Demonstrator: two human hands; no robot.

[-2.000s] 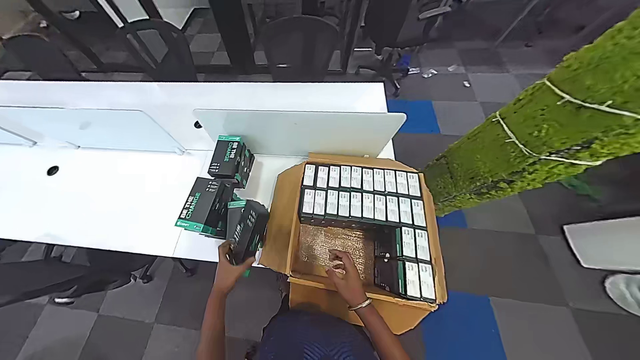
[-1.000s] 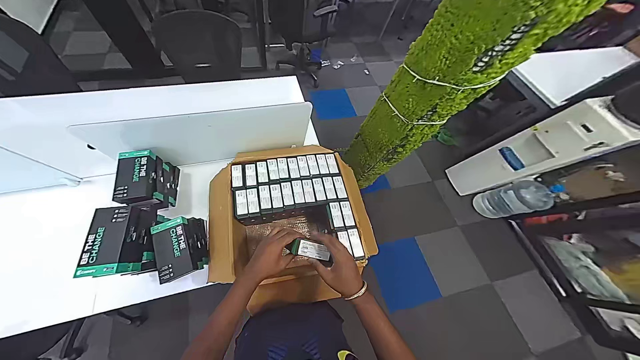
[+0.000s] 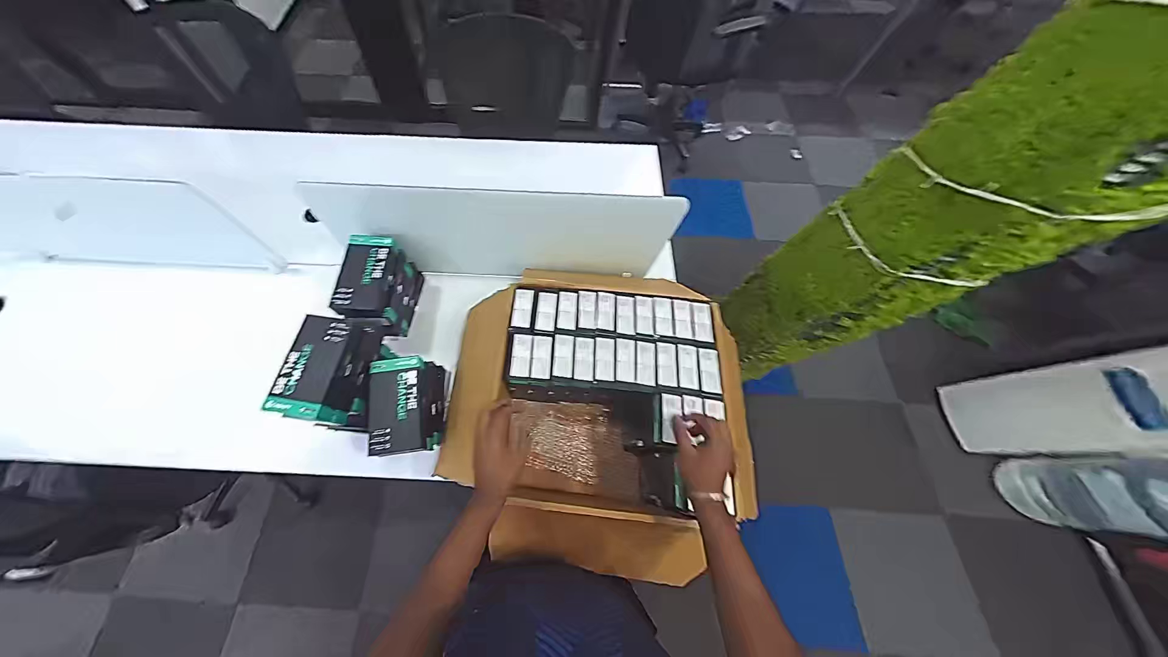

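An open cardboard carton (image 3: 482, 379) holds rows of small black boxes with white labels (image 3: 605, 359). Bubble wrap (image 3: 561, 443) shows at its bottom left. My left hand (image 3: 499, 449) is at the carton's left inner wall, with no box seen in it. My right hand (image 3: 704, 452) is over the boxes at the right side, its fingertips at the top of a labelled box (image 3: 672, 415); whether they grip it cannot be told. On the white desk, left of the carton, are groups of black and green printed boxes (image 3: 394, 411).
The white desk (image 3: 137, 365) carries a low divider panel (image 3: 493, 228) behind the carton. A moss-covered column (image 3: 894, 210) slants at the right. A water dispenser (image 3: 1049, 401) and a large water bottle (image 3: 1086, 488) are at the far right. Office chairs (image 3: 502, 73) are behind the desk.
The small box held between both hands a second ago is no longer between them. My hands have moved apart, left to the carton's left wall, right to its right-hand boxes. The view has swung left.
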